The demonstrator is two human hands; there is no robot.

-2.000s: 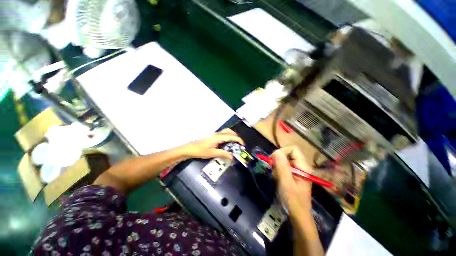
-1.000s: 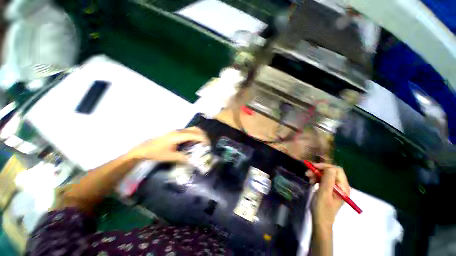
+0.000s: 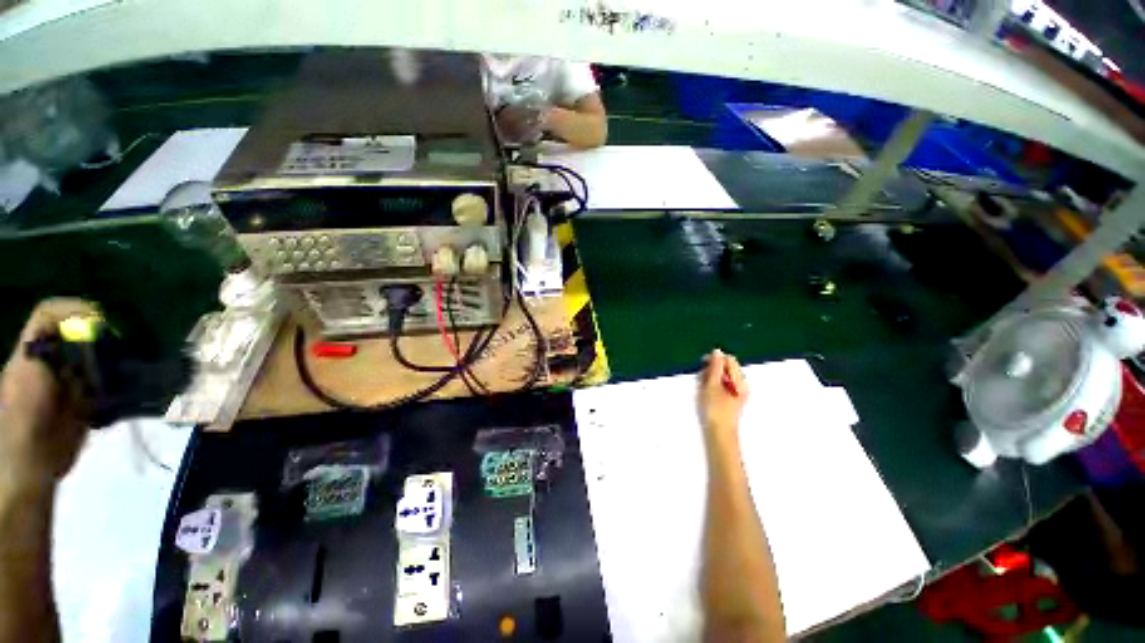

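Note:
My left hand [image 3: 40,399] is at the far left, blurred, holding a dark circuit module [image 3: 107,367] with a yellow block in the air. My right hand [image 3: 722,392] is closed over the white sheet [image 3: 804,490] right of the panel. A bit of red pen [image 3: 731,381] shows in its fingers; the rest is hidden. The black test panel [image 3: 483,590] lies in front of me with cream socket strips [image 3: 423,565], white adapters [image 3: 198,530] and green boards [image 3: 509,472] under clear covers.
Behind the panel stand a bench instrument [image 3: 364,226] with leads, a glass bulb [image 3: 195,211], white blocks [image 3: 224,358] and a small red object [image 3: 334,351]. A white fan [image 3: 1045,377] is at right. A person [image 3: 553,107] sits across. A shelf beam [image 3: 553,35] spans overhead.
The view has swung right and up. My left hand has moved with the module from the panel's left part to the far left. My right hand now rests over the right sheet.

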